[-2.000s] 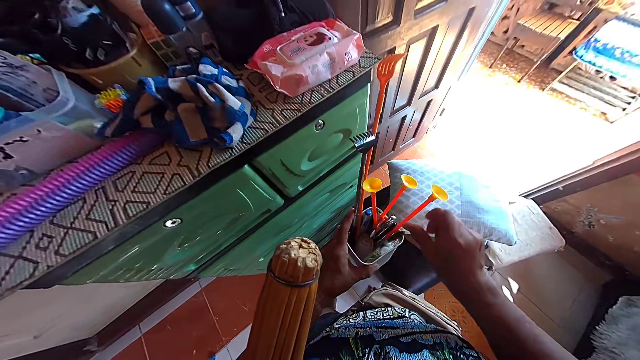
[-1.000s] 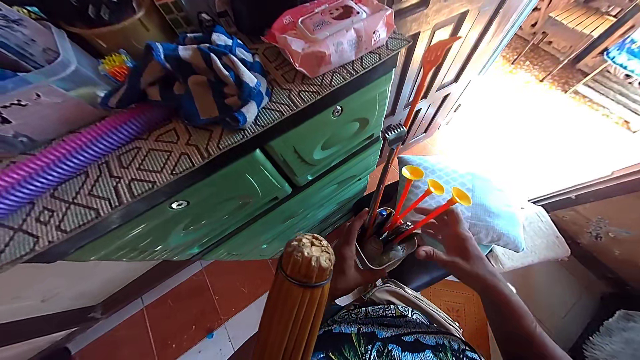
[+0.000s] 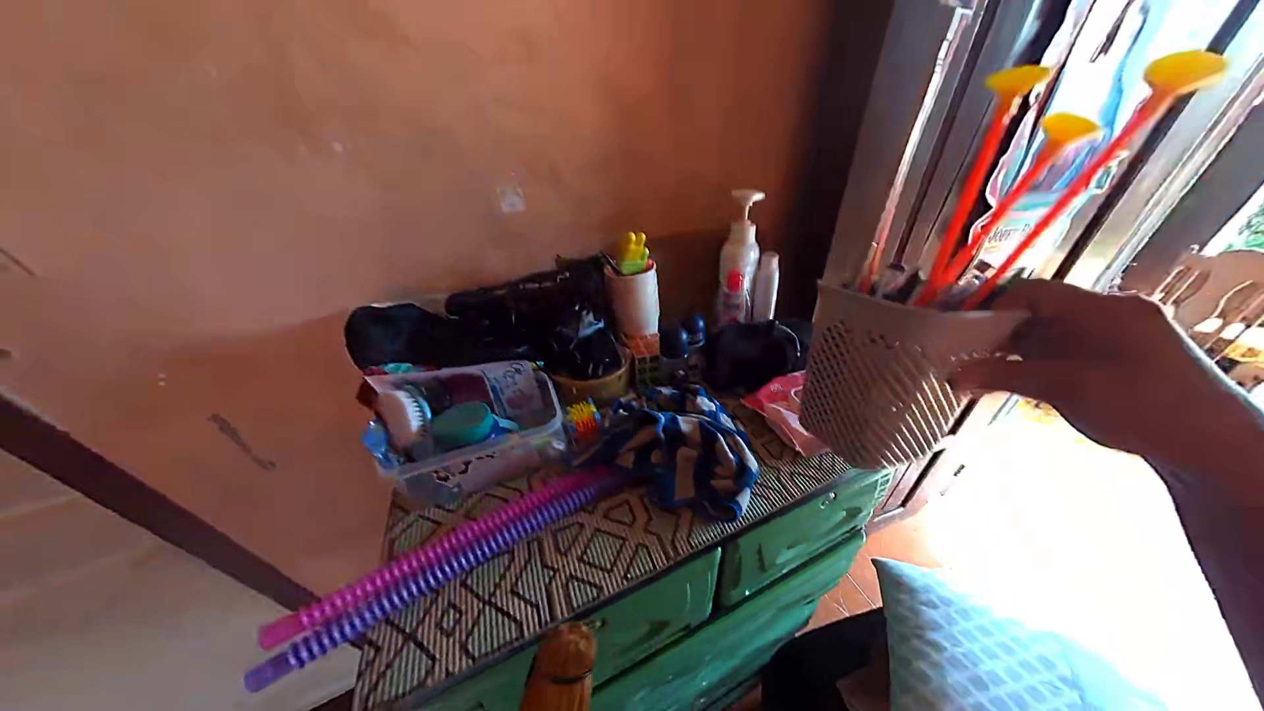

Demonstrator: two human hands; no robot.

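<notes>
At the right, my right hand (image 3: 1096,360) grips the rim and side of a light perforated plastic basket (image 3: 879,375), raised near the right end of the green dresser. Several red sticks with yellow cup-shaped ends (image 3: 1071,128) stand up out of it, with darker items low inside that are hard to make out. My left hand is outside the picture. Below the basket, a blue-and-white checked cloth (image 3: 691,449) lies crumpled on the patterned dresser cover (image 3: 592,553). A pink wipes pack (image 3: 790,410) is partly hidden behind the basket.
The green dresser (image 3: 657,602) holds a clear plastic bin (image 3: 484,459) of toiletries, pink and purple ribbed tubes (image 3: 444,563), a white cup (image 3: 635,296) and a pump bottle (image 3: 739,257). A bundled wooden handle (image 3: 561,671) rises at the bottom. A pale blue cushion (image 3: 968,642) lies lower right.
The basket, low between both hands before, is now raised at the right in my right hand alone. My left hand has left the view. The view has swung up and left toward the wall.
</notes>
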